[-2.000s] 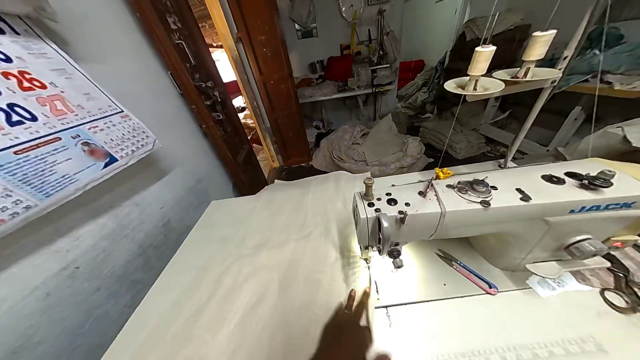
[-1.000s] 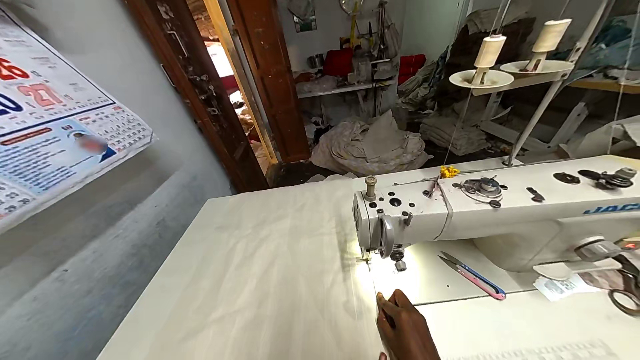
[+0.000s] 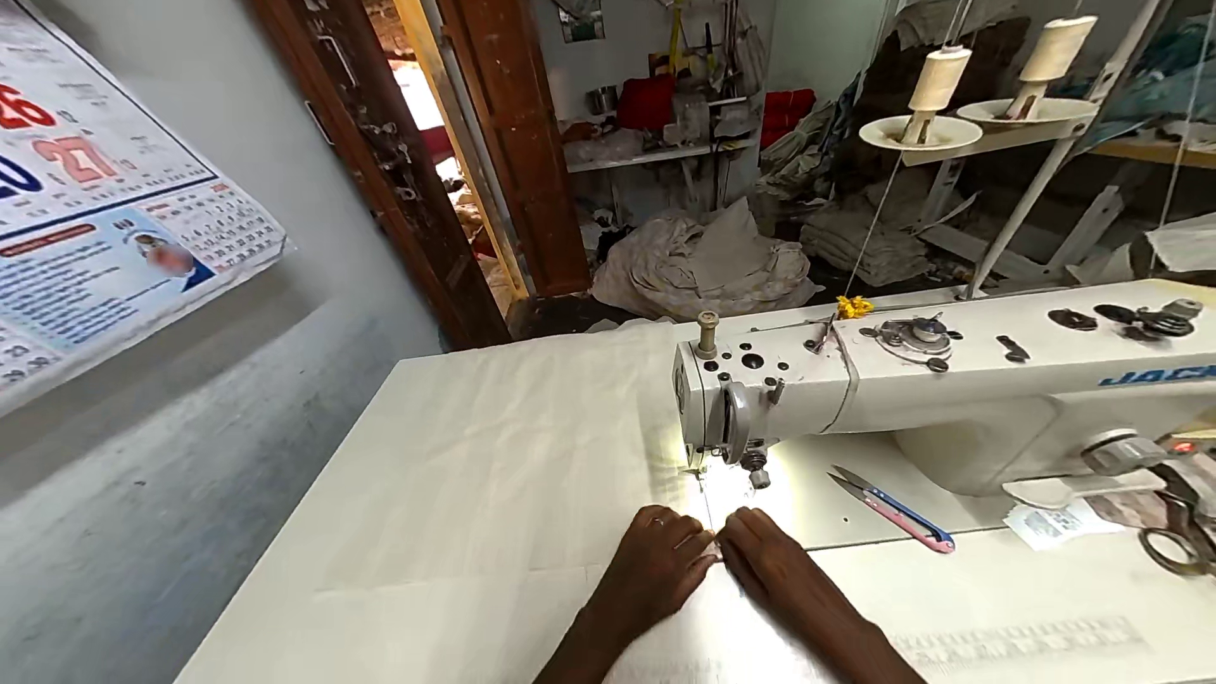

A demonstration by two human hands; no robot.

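Observation:
A white Jack sewing machine [image 3: 788, 380] stands at the right, its lamp lighting the needle area. Pale cloth [image 3: 513, 456] covers the table to the left of the needle and runs toward me. Just in front of the presser foot, my left hand [image 3: 660, 560] pinches the cloth near its right edge. My right hand [image 3: 774, 570] grips the same edge from the other side, the fingertips of both hands almost touching. Thread snips [image 3: 893, 508] with blue and pink handles lie on the machine bed, right of my hands.
Two thread cones [image 3: 940, 81] stand on a rack behind the machine. Dark-handled scissors [image 3: 1178, 546] and a small printed paper [image 3: 1054, 521] lie at the right. A calendar [image 3: 123, 218] hangs on the left wall. Heaped cloth [image 3: 703, 261] lies on the floor beyond the table.
Both hands are now together at the cloth edge; one second ago a single hand showed plainly there, with only a fingertip of another at the bottom.

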